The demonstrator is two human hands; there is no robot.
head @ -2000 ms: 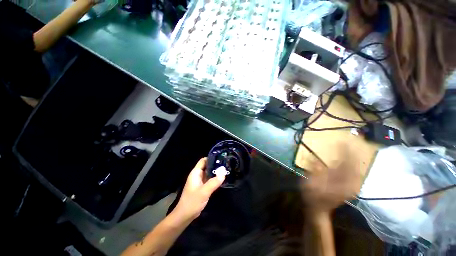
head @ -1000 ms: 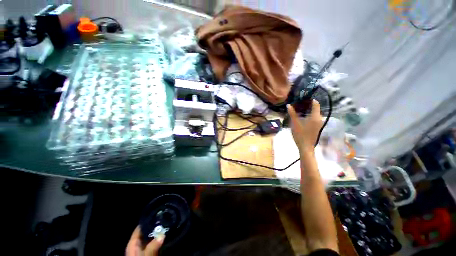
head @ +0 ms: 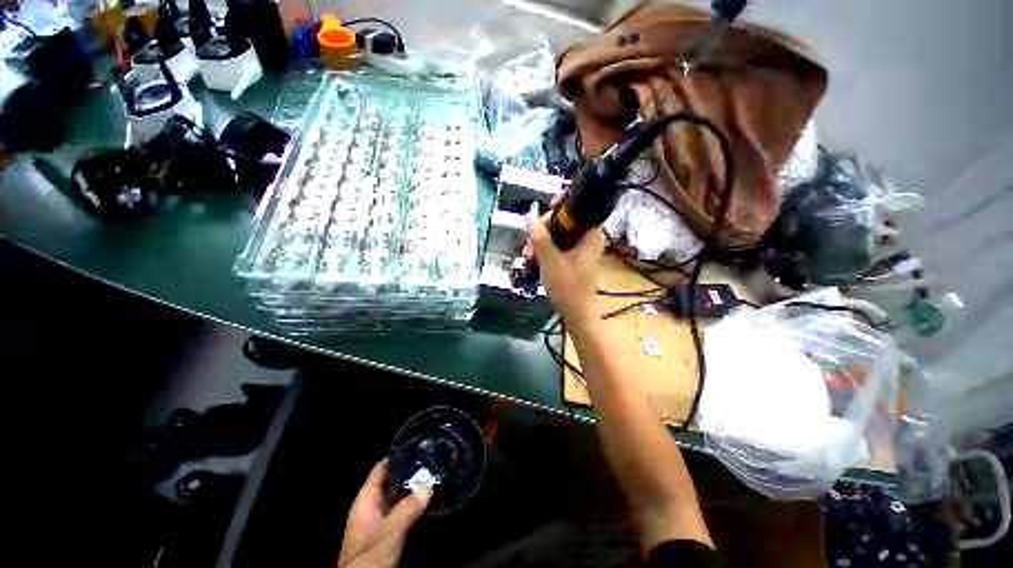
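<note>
My left hand [head: 380, 519] holds a round black plastic housing [head: 453, 457] below the bench edge, open side up. My thumb rests at a small white-silver motor [head: 422, 480] inside it. My right hand [head: 569, 264] grips a black electric screwdriver [head: 591, 200] with an orange band, its tip pointing down at the front of the white-grey screw feeder [head: 502, 246]. The hand and driver partly cover the feeder. Whether a screw is on the tip cannot be seen.
Stacked clear blister trays [head: 372, 189] stand left of the feeder. Black housings [head: 183, 155] lie at the bench's left. A tan board [head: 633, 344], cords, an adapter [head: 700, 298] and a clear plastic bag [head: 794, 388] lie right. A brown cloth [head: 711, 122] is behind. A crate with black parts [head: 200, 444] is lower left.
My right hand was blurred, then held the screwdriver at the back right; it has now brought it left to the feeder. My left hand still holds the housing. The view has swung.
</note>
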